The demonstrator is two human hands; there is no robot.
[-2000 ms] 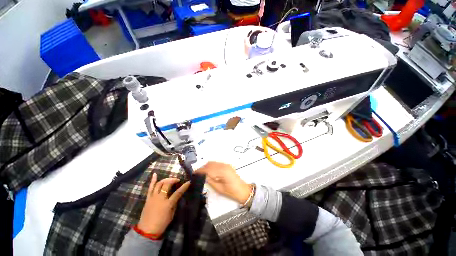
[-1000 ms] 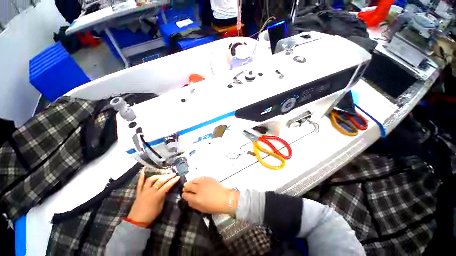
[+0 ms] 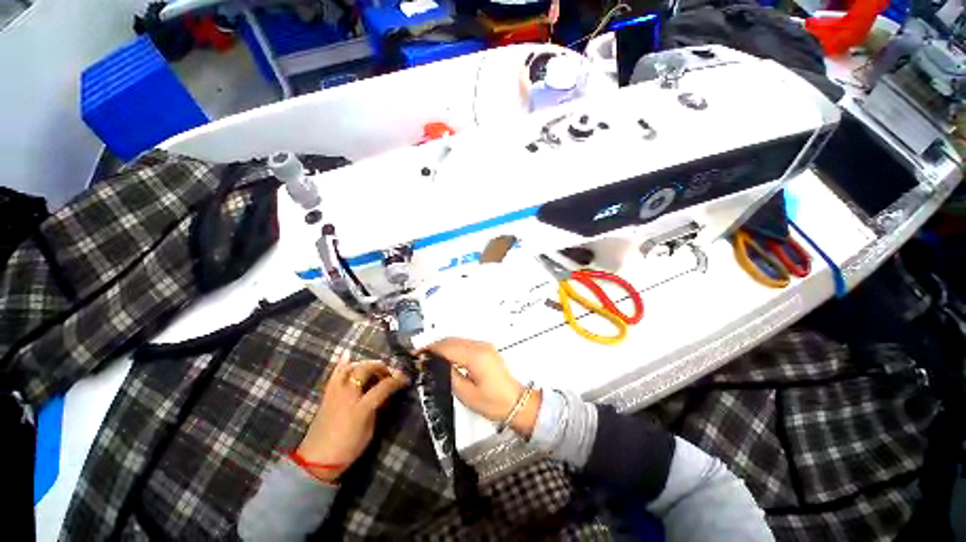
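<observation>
The plaid garment piece (image 3: 254,392) lies left of and below the needle area and hangs over the table's front edge. A black strip (image 3: 439,408) runs from the presser foot (image 3: 405,318) down towards the wearer. My left hand (image 3: 350,415) rests on the plaid cloth just below the foot, with thumb and fingertips at the strip's left side. My right hand (image 3: 482,383) pinches the strip's right edge close to the foot. The needle tip and the seam under the foot are too small to tell.
The white sewing machine (image 3: 477,191) spans the middle. Red and yellow scissors (image 3: 600,305) lie open below its arm. Orange and dark red scissors (image 3: 771,259) lie at its right end. A brown piece (image 3: 498,250) is on the bed. More plaid cloth (image 3: 826,434) is at lower right.
The plaid cloth on the left has shifted and spread. The black strip now shows as a narrow band hanging between my hands. My right hand has moved slightly right of my left. The camera view has shifted.
</observation>
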